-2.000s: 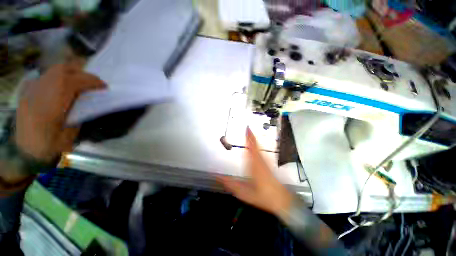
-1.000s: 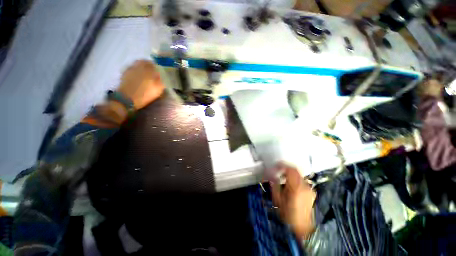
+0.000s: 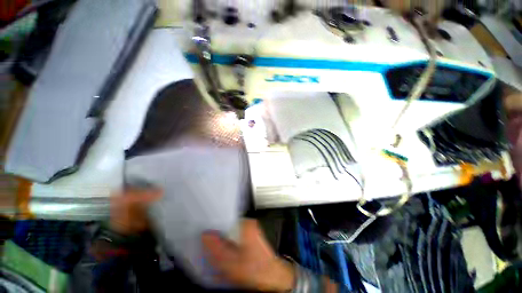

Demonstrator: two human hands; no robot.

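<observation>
A dark textured panel lies on the table with its right edge by the needle area of the white sewing machine. A pale panel lies over its front part and hangs past the table edge. My left hand is at the pale panel's left edge, blurred. My right hand is on its lower right part, fingers over it, blurred. A striped curved piece lies under the machine arm, right of the needle.
A stack of pale panels with dark edges lies at the left. A pale cord hangs right of the snips. Dark layered pieces hang below the table at right. Part of another person shows at the right rim.
A pale panel now lies over the dark panel. My left hand has moved down from near the needle, and my right hand has moved left from the pale piece, whose striped end now shows.
</observation>
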